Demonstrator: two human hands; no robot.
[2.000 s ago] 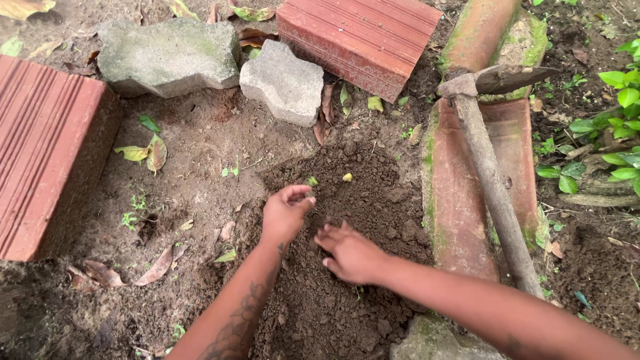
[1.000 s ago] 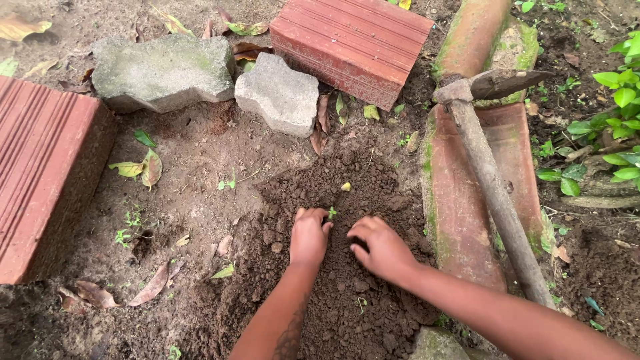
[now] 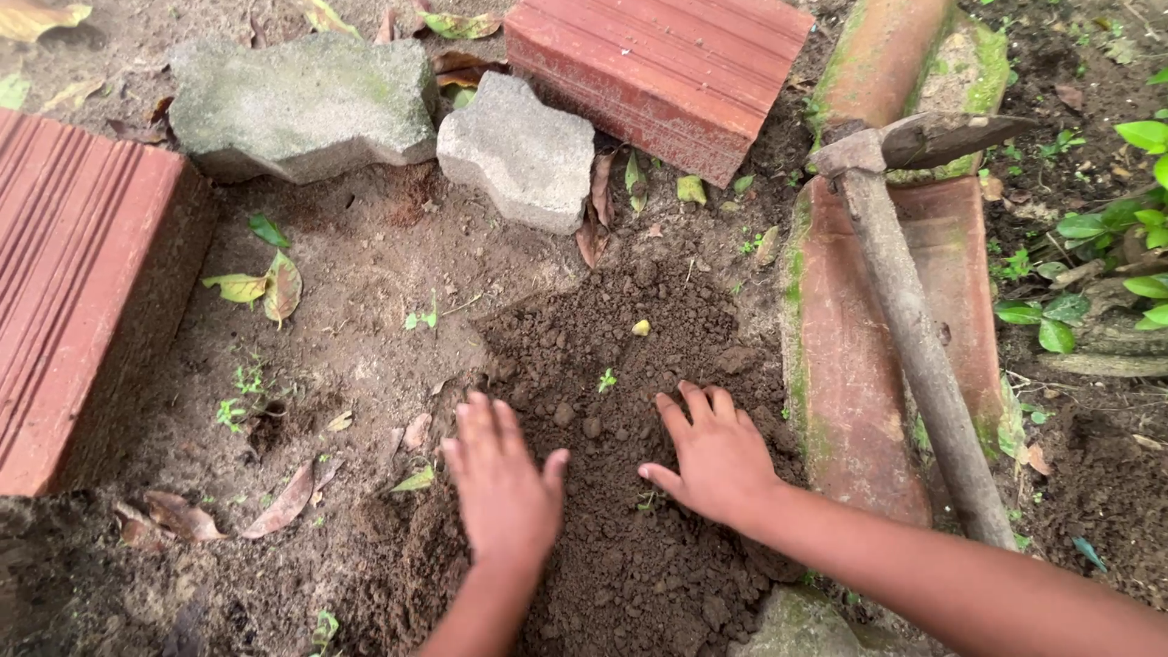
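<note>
Loose dark soil (image 3: 630, 547) forms a patch in the middle of the view. On its left edge my left hand (image 3: 509, 484) lies palm down, fingers spread, holding nothing. My right hand (image 3: 716, 452) rests palm down on the right part of the soil, fingers apart and also holding nothing. Between and slightly above the hands a small green seedling (image 3: 607, 380) stands upright in the soil. A small yellowish lump (image 3: 641, 328) sits a little farther up. Whether the fingertips press into the soil cannot be told.
A hoe with a wooden handle (image 3: 922, 356) lies across clay roof tiles (image 3: 853, 383) at the right. Red bricks (image 3: 657, 68) (image 3: 73, 274) and grey concrete pieces (image 3: 301, 105) (image 3: 520, 151) border the top and left. A mossy stone (image 3: 803, 625) sits at the bottom; leafy plants (image 3: 1145, 219) grow far right.
My hands were close around the seedling one second ago; they have since moved apart, the left one to the left and the right one to the right. The seedling now shows uncovered between them.
</note>
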